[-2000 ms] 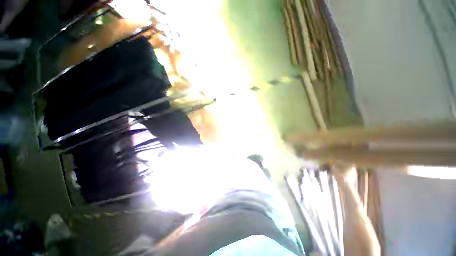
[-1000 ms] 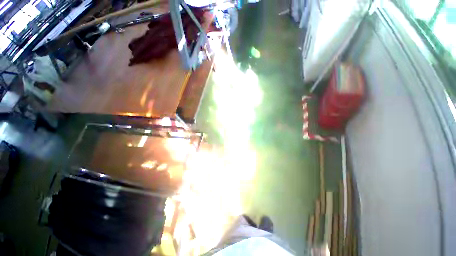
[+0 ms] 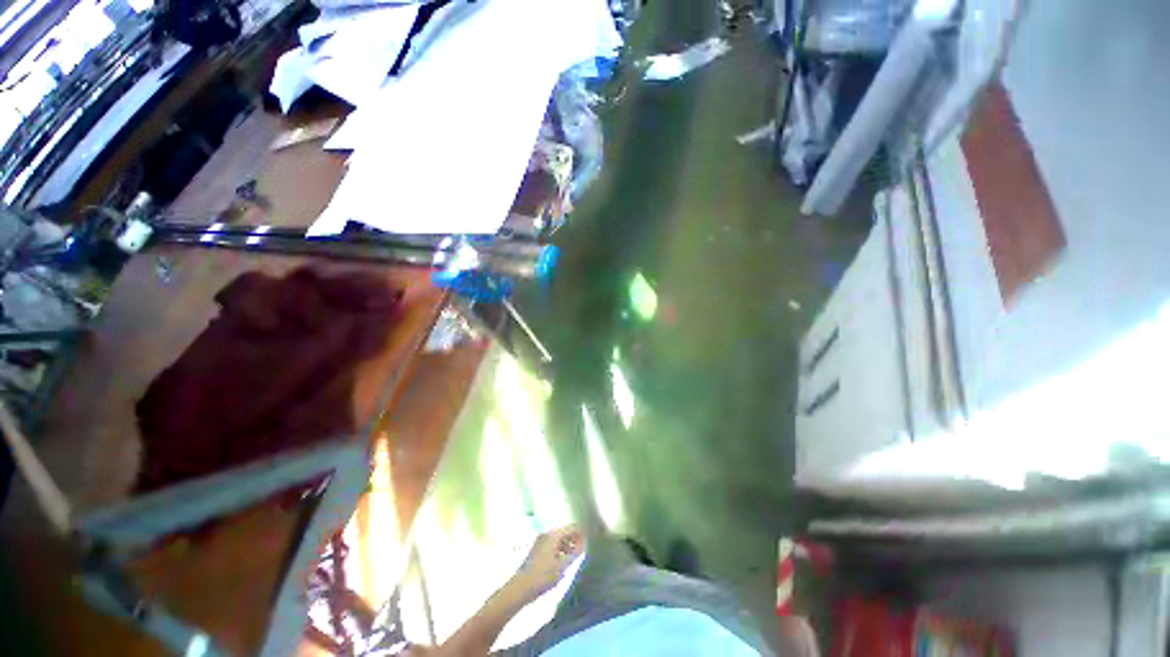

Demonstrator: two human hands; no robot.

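My left hand (image 3: 559,544) shows small and blurred at the bottom centre, beside my body. Its fingers look curled, and I cannot tell if it holds anything. My right hand cannot be made out; only a blurred skin-toned patch shows at the bottom edge, right of my body. Dark red fabric (image 3: 270,366) lies in an uneven heap on the tan table (image 3: 205,513) to the left. White paper sheets (image 3: 449,122) are spread farther up the table and reach its right edge. Neither fabric nor paper is touched by a visible hand.
A metal bar with blue ends (image 3: 321,247) crosses the table. A grey metal frame (image 3: 231,494) stands at the lower left. The green floor (image 3: 699,334) runs ahead with white scraps. White rolls (image 3: 873,116), a white cabinet (image 3: 853,372) and red objects (image 3: 873,631) are at the right.
The view has moved forward along the aisle. The dark rack has left the picture, the red fabric is nearer, and the white sheets now show. My left hand has come into view.
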